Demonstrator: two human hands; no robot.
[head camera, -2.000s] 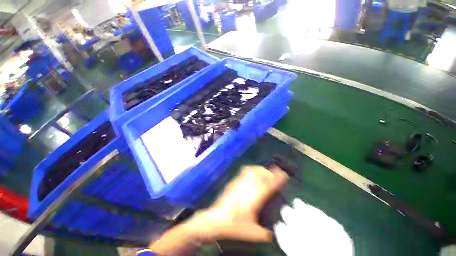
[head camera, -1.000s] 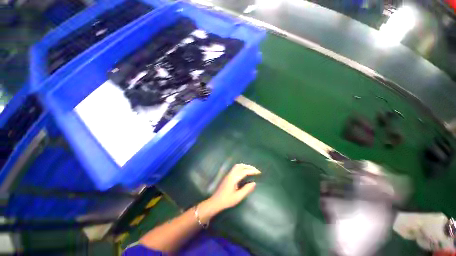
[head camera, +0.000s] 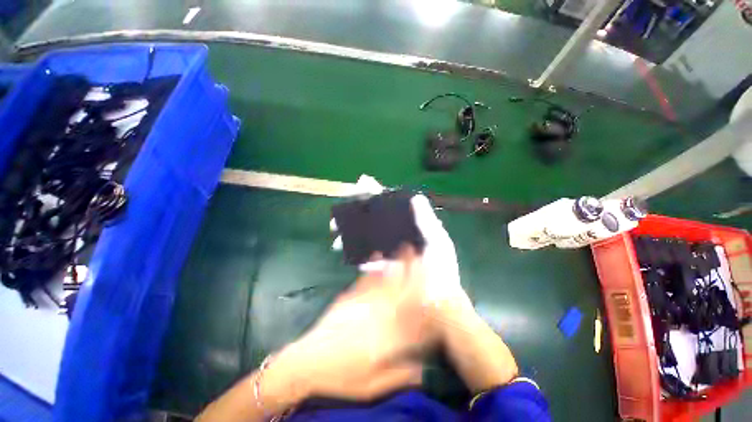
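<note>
Black power adapters (head camera: 378, 227) are held together in front of me, above the dark green mat. My right hand (head camera: 437, 255), in a white glove, grips them from the right and behind, with white fingertips showing at their left edge. My bare left hand (head camera: 371, 301) is blurred and lies against their near side, partly over the gloved hand. Its fingers are hard to make out, so its hold is unclear. A thin black cord (head camera: 298, 292) shows on the mat to the left.
A blue bin (head camera: 124, 272) of adapters and cords stands at left. A red bin (head camera: 624, 330) with adapters is at right, beside white bottles (head camera: 548, 226). A blue piece (head camera: 570, 321) and tan stick (head camera: 598, 331) lie near it. Adapters (head camera: 443, 152) with cords lie on the green belt.
The view has swung right, bringing the red bin and bottles into sight. The gloved hand has come in front of me with adapters, and the bare hand, empty one second ago, has joined it.
</note>
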